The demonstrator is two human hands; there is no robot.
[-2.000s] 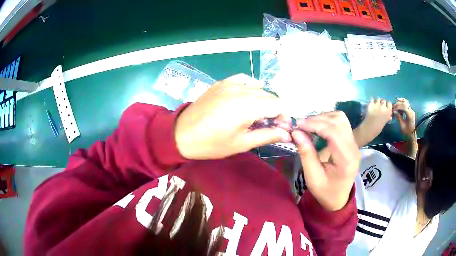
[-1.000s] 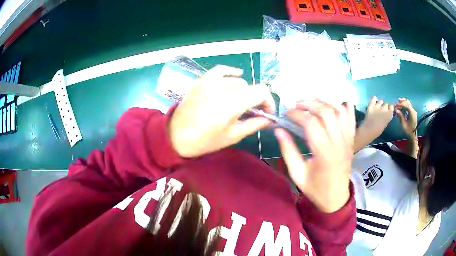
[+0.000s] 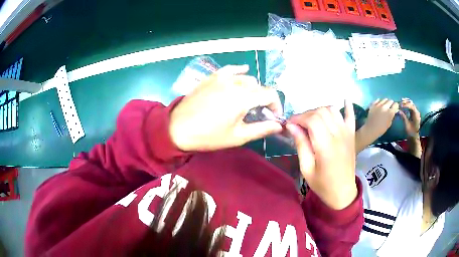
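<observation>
A thin panel (image 3: 274,117) shows edge-on as a pale and dark-pink strip between my fingertips, above the bench's near edge. My left hand (image 3: 224,113) pinches its left end between thumb and fingers. My right hand (image 3: 324,150) holds its right end with thumb and fingertips, the other fingers spread. Most of the panel is hidden by the fingers and partly blurred. A clear plastic bag (image 3: 194,73) with patterned contents lies on the bench behind my left hand and is partly covered by it.
An overexposed white pile (image 3: 319,70) and crinkled clear bags (image 3: 276,37) lie beyond my hands. A bagged light panel (image 3: 377,54), red tray (image 3: 342,11), perforated white strip (image 3: 69,104), blue stick (image 3: 56,123) and black tray (image 3: 10,103) are on the green bench. A coworker sits at right.
The panel's angle between my fingertips has changed, and my right fingers have shifted around its end. The clear bag behind my left hand has changed position and shape.
</observation>
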